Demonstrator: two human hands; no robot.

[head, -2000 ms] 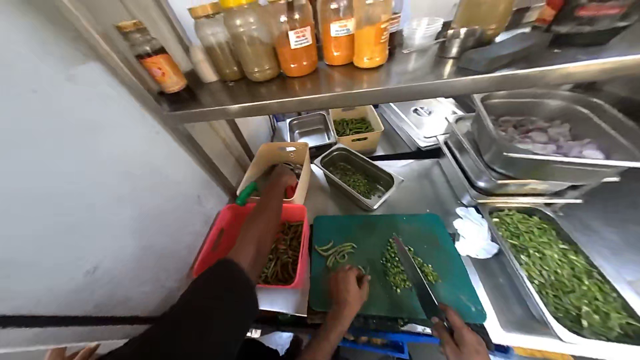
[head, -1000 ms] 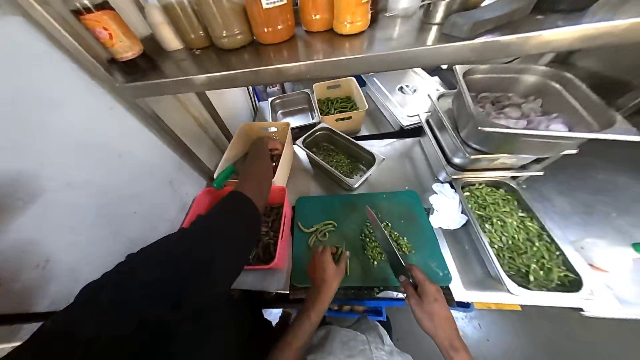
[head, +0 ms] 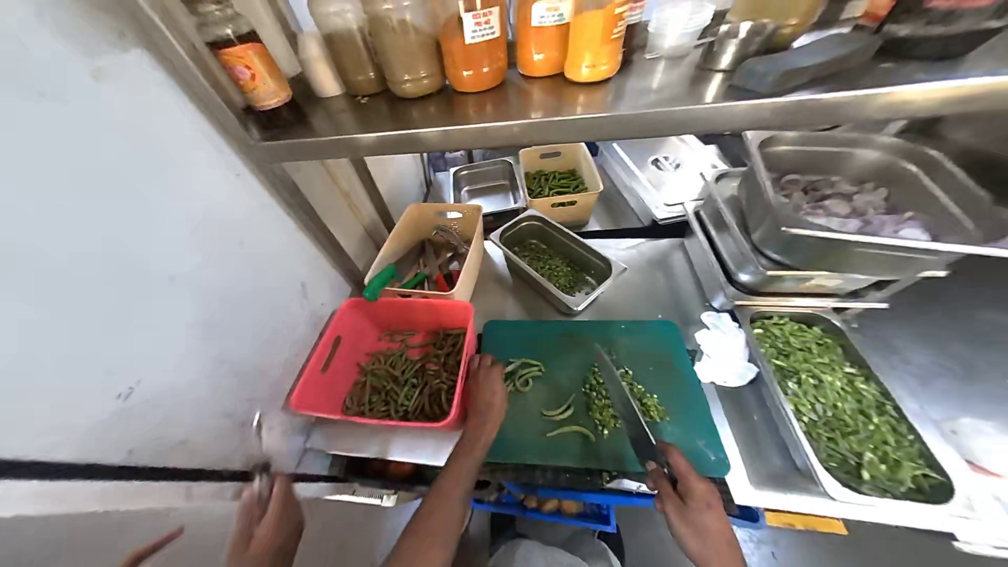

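My right hand (head: 689, 496) grips the handle of a kitchen knife (head: 626, 402), whose blade lies over chopped green pieces (head: 600, 402) on a green cutting board (head: 567, 346). My left hand (head: 486, 394) is at the board's left edge, against the right side of a red plastic basket (head: 346, 315) of thin green-brown pods. Whether it grips the basket or anything else is hidden. Whole curved green pods (head: 523, 376) lie beside its fingers, and a few more lie between it and the knife.
At lower left a co-worker's hand (head: 268, 520) holds a metal utensil. A beige bin (head: 472, 260) of utensils and a steel pan (head: 606, 276) of chopped greens stand behind. To the right are a long tray (head: 937, 472) of cut greens and stacked steel pans (head: 835, 244). A steel shelf (head: 551, 126) with jars hangs above.
The co-worker's arm has left the beige utensil bin, and that person's hand is now at lower left with a metal utensil. My left hand has moved left from the board's middle to the basket's side.
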